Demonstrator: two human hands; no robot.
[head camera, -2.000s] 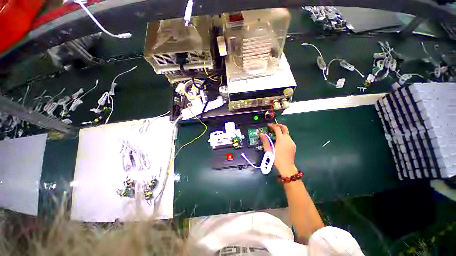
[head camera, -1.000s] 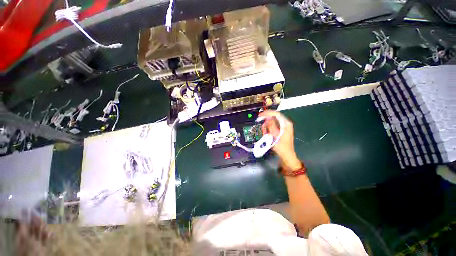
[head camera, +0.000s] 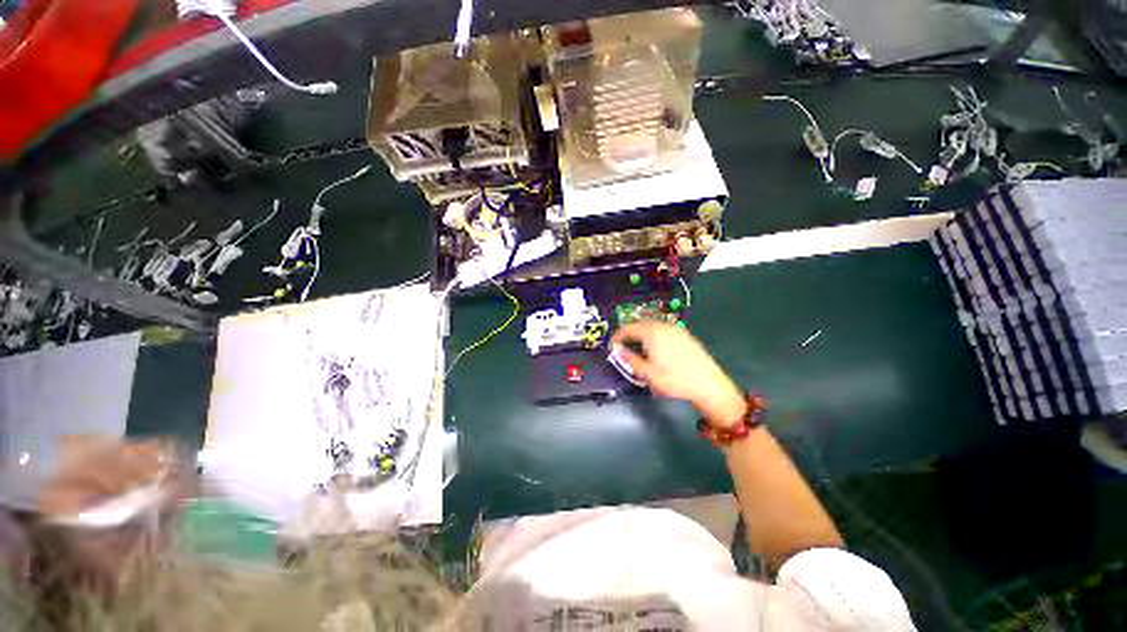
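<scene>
My right hand (head camera: 661, 361), with a red-brown bead bracelet, pinches a white corded unit (head camera: 628, 367) at the black test fixture (head camera: 571, 379). The fingers hide much of the unit. Left of the fingers is the white socket block (head camera: 556, 325), with a small yellow-black component (head camera: 595, 333) at its right edge. The green circuit board (head camera: 643, 312) shows just above the hand. A red spot (head camera: 575, 372) is on the fixture's front. A blurred hand (head camera: 109, 479) with something white is at the lower left; I cannot tell whether it is mine.
Two covered instruments (head camera: 451, 117) (head camera: 643, 185) stand behind the fixture. A white sheet (head camera: 266, 407) with corded pieces lies left, a yellow wire (head camera: 494, 331) beside it. Stacked trays (head camera: 1038, 296) stand right. White corded units (head camera: 877, 145) lie on the dark shelf. Blurred hair covers the lower left.
My right hand has moved down and left from the board's right side, turning over the white unit, which is now mostly hidden. A blurred hand has appeared at the lower left.
</scene>
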